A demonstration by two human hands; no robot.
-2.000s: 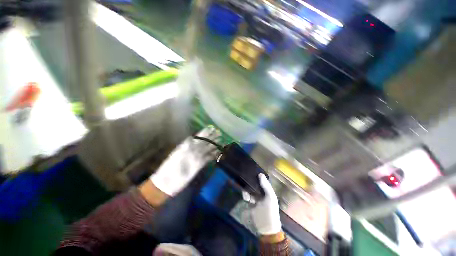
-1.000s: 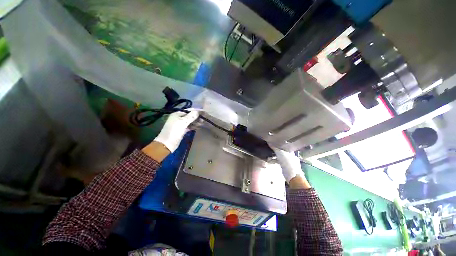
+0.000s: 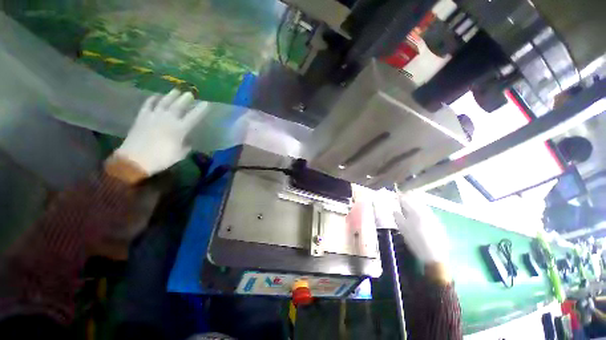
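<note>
The black power adapter (image 3: 321, 185) lies in the nest on the silver base plate (image 3: 266, 222), with its cable (image 3: 260, 169) running left over the plate edge. The slotted grey horn (image 3: 392, 143) is just above and behind it. The translucent film strip (image 3: 222, 126) comes from the left and passes behind the adapter. My gloved left hand (image 3: 158, 131) is over the strip, left of the machine, fingers spread. My gloved right hand (image 3: 423, 229) is blurred, right of the plate; whether it grips the white film there cannot be told.
A red-orange emergency stop (image 3: 302, 293) and control panel (image 3: 266, 283) are on the machine front. A metal rod (image 3: 392, 279) stands out right of the machine. Corded adapters (image 3: 497, 263) lie on the green bench (image 3: 465, 246). Bright red-edged monitors (image 3: 515, 169) are behind.
My left hand has let go of the cable, moved up and left, and opened over the film. My right hand has left the adapter and moved right. The adapter stays in the nest.
</note>
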